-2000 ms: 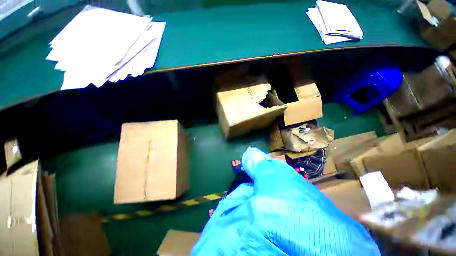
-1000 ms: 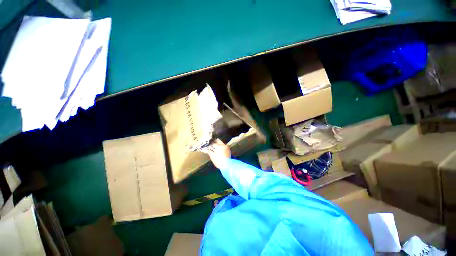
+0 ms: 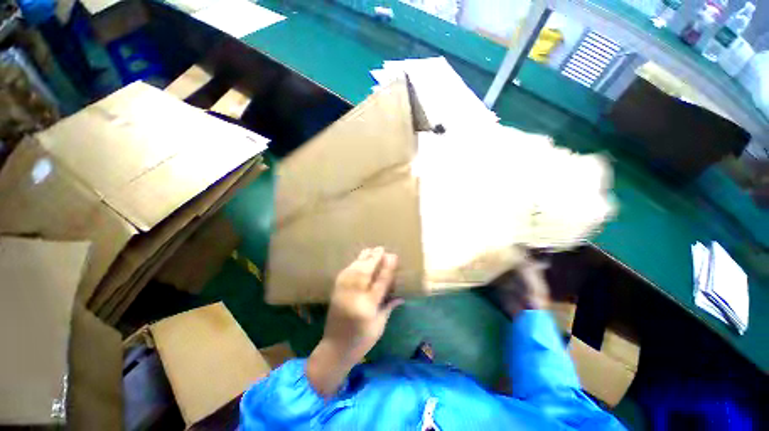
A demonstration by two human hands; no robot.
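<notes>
A brown carton (image 3: pixel 346 202) is held up in front of me, tilted, with one side panel facing me. Its other part (image 3: pixel 497 202) is overexposed to near white and has a ragged, blurred outer end. My left hand (image 3: pixel 362 295) is in front of the brown panel's lower edge, fingers curled; whether it grips the panel is unclear. My right hand (image 3: pixel 527 286) is at the lower edge of the bright part, dark and blurred, with its fingertips hidden by the carton.
Flattened cartons (image 3: pixel 152 160) lean in a layered stack at the left. An open carton (image 3: pixel 207 362) stands at lower left. The green bench (image 3: pixel 641 210) crosses behind, bearing white sheets (image 3: pixel 721 286) and a dark box (image 3: pixel 679 126). Another carton (image 3: pixel 603 366) is under the bench at right.
The view has swung left towards the flattened stack. The torn carton has been lifted off the floor area and now hangs before me. Both hands are now in view at it; one was before.
</notes>
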